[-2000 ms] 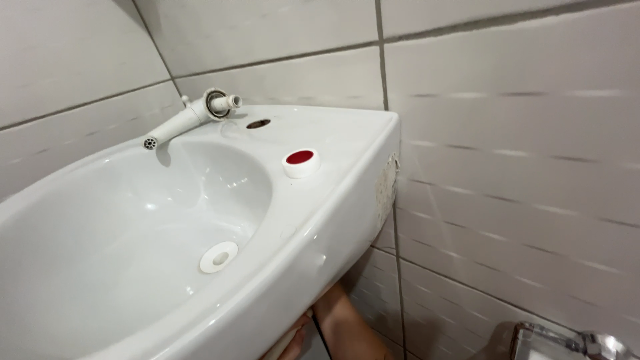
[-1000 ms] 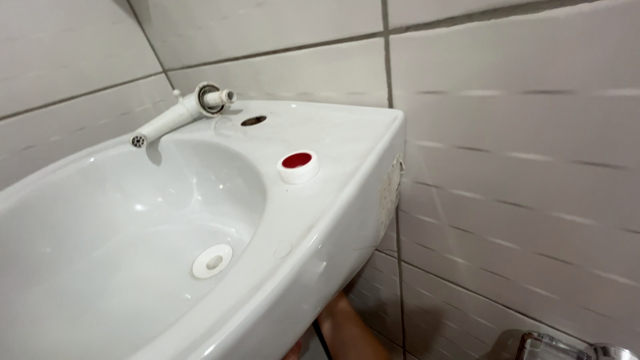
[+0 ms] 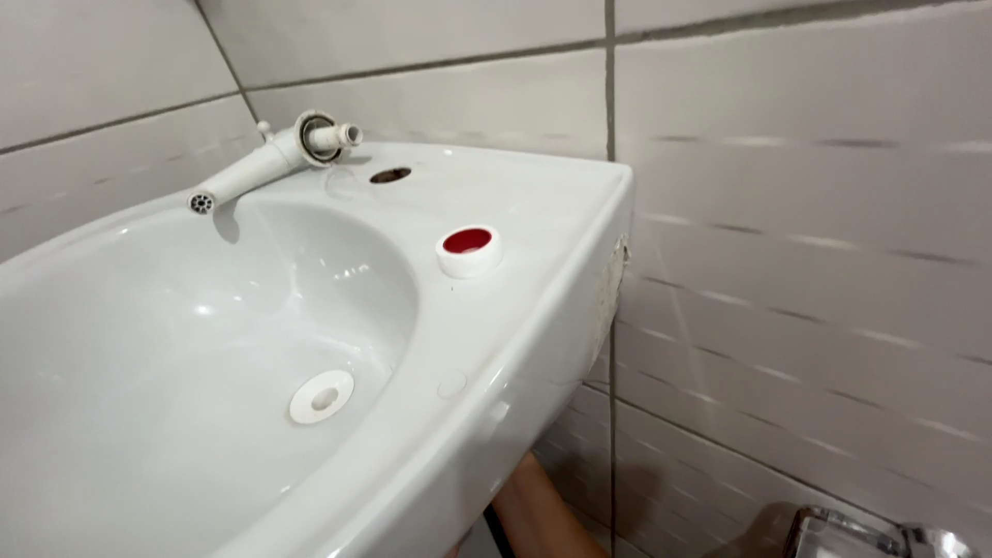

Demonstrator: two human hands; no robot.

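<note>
A forearm (image 3: pixel 542 508) reaches up beneath the right side of the white ceramic washbasin (image 3: pixel 511 333); its hand is hidden by the basin. A sliver of skin shows at the bottom edge under the rim, too little to tell which part it is. Neither my left hand nor my right hand can be made out. On the basin's back ledge lies a detached white plastic tap (image 3: pixel 256 167), its threaded inlet pointing right. Beside it is the tap hole (image 3: pixel 390 175). A white roll of thread seal tape with a red inside (image 3: pixel 469 252) rests on the ledge. The white drain fitting (image 3: pixel 322 397) sits in the bowl.
Tiled walls (image 3: pixel 775 194) meet behind the basin and run along its right side. A clear and chrome fixture (image 3: pixel 845 535) is at the lower right. Rough, chipped material (image 3: pixel 612 291) shows on the basin's right edge near the wall. A dark strip (image 3: pixel 497 531) lies beside the forearm.
Fingers that showed under the basin's rim two seconds ago are now almost wholly hidden. The tap and the tape roll have stayed in place.
</note>
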